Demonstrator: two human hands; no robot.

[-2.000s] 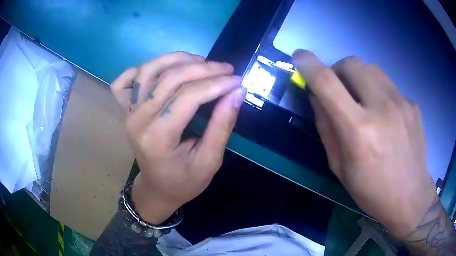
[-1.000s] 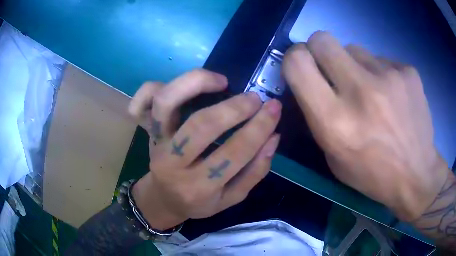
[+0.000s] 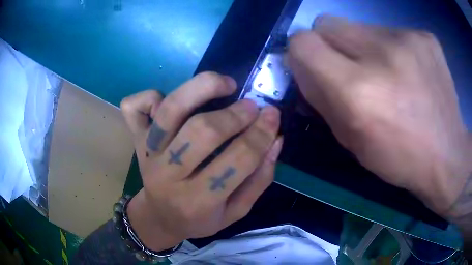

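Note:
A framed panel (image 3: 331,150) with a wide black border and a pale glowing face lies on the bench. A bright metallic corner cutout (image 3: 271,77) with small dark holes shows inside its black corner. My left hand (image 3: 202,160) lies over the black border, its fingertips pressed at the lower edge of the cutout. My right hand (image 3: 378,98) is a blurred, curled fist at the cutout's right side, over the panel. Its fingertips are partly hidden, and I cannot tell whether it holds anything; no tool shows.
The green bench top (image 3: 114,41) spans the upper left. Cardboard (image 3: 88,155) and soft white sheets (image 3: 18,119) are at the left. White cloth (image 3: 259,248) is at the bottom centre. A grey metal frame part (image 3: 370,240) is at the lower right.
The yellow tool seen at my right fingers two seconds ago no longer shows. My left hand has shifted right and lower onto the cutout's lower edge. The right fist has moved slightly up.

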